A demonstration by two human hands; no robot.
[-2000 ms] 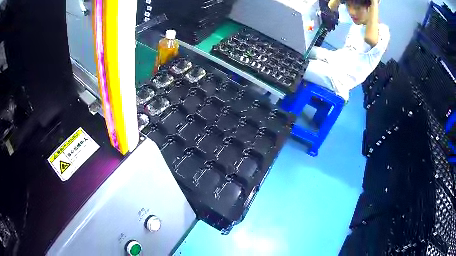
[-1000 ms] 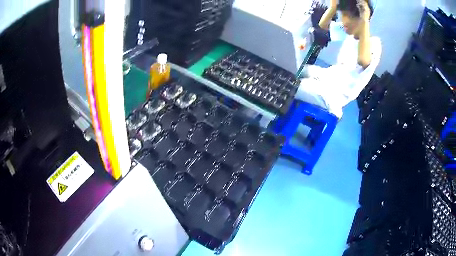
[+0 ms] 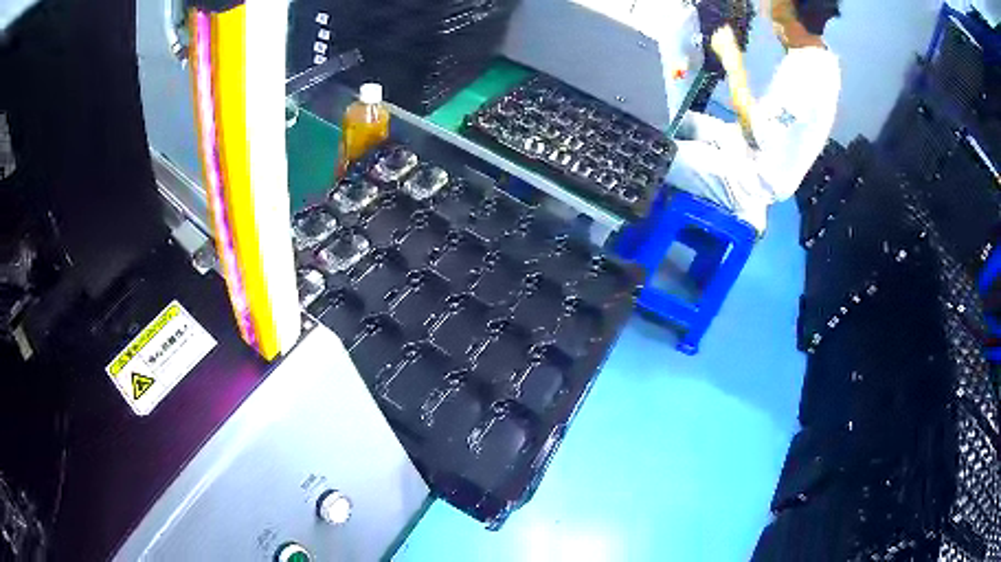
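Note:
Neither my left hand nor my right hand is in the picture. Nearest in front of me is the black blister tray (image 3: 461, 313). Several clear-rimmed round parts (image 3: 344, 248) sit in the pockets along its back and left side. Its other visible pockets are empty. The grey control panel (image 3: 258, 456) is at the lower left, with a white button (image 3: 334, 506) and a green button (image 3: 292, 553) cut by the bottom edge.
A yellow-and-pink striped post (image 3: 236, 198) stands at left beside a warning label (image 3: 160, 358). A bottle of amber liquid (image 3: 364, 130) stands behind the tray. Another filled tray (image 3: 571, 143) lies further back. A person (image 3: 785, 132) sits on a blue stool (image 3: 694, 258). Black stacks (image 3: 878, 329) line the right.
The view has tilted down and back over the two seconds. The seated person has turned the head towards the machine and lowered an arm from the head. The parts in the near tray look unchanged.

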